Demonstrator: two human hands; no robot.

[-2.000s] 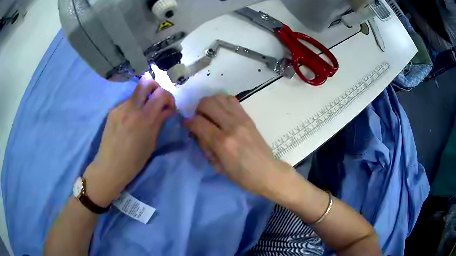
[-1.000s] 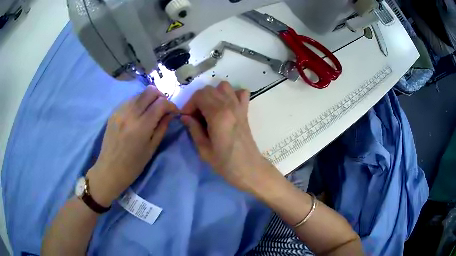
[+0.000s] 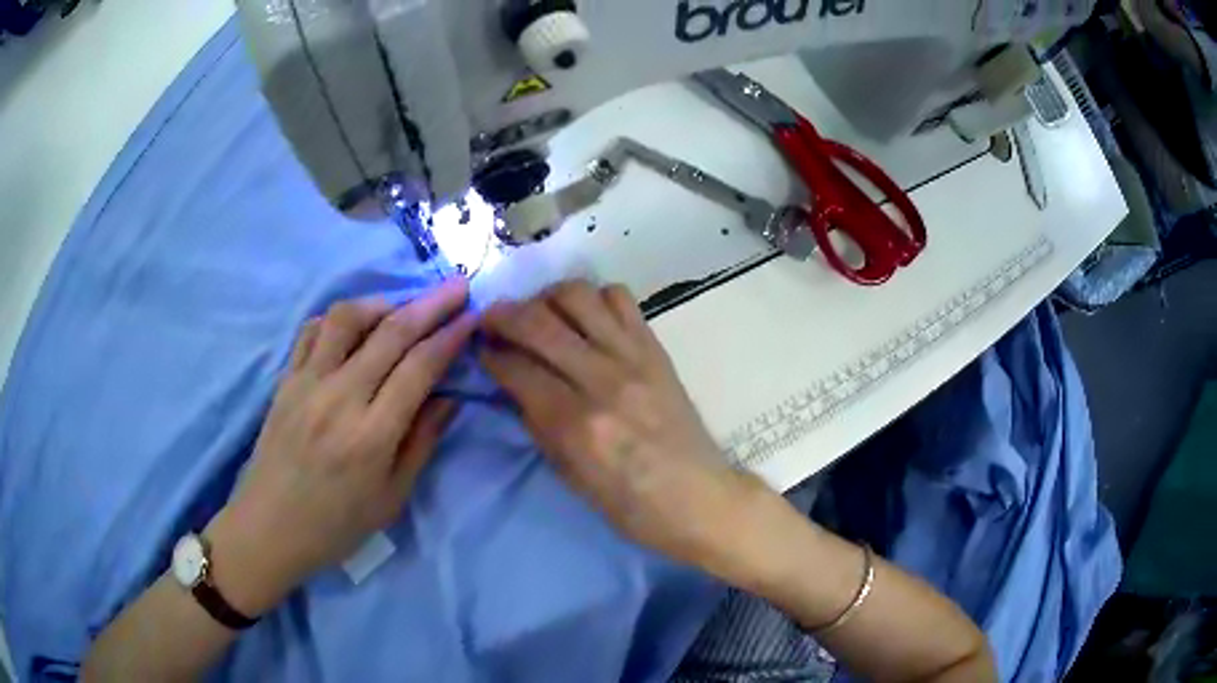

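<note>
The light-blue garment [image 3: 174, 280] covers the left of the table and spills toward me. My left hand [image 3: 354, 427] lies on the cloth with its fingertips just in front of the lit presser foot and needle [image 3: 461, 247]. My right hand [image 3: 607, 414] is beside it, thumb and fingers at the cloth edge near the left fingertips. Both hands hold the edge between them; the fingertips hide much of it. A white care label [image 3: 368, 556] shows partly beside my left hand. The sewing machine head [image 3: 641, 60] stands above.
Red-handled shears [image 3: 861, 220] lie under the machine arm. A jointed silver guide arm [image 3: 694, 176] is right of the needle. A printed ruler [image 3: 908, 347] runs along the front edge. Small slim snips [image 3: 1032, 167] lie far right. Blue cloth [image 3: 994, 494] hangs off the table.
The view has shifted, so the machine sits lower and further right. My left fingers have flattened onto the cloth. My right hand has turned from a raised pinch to lie lower. The label is more covered.
</note>
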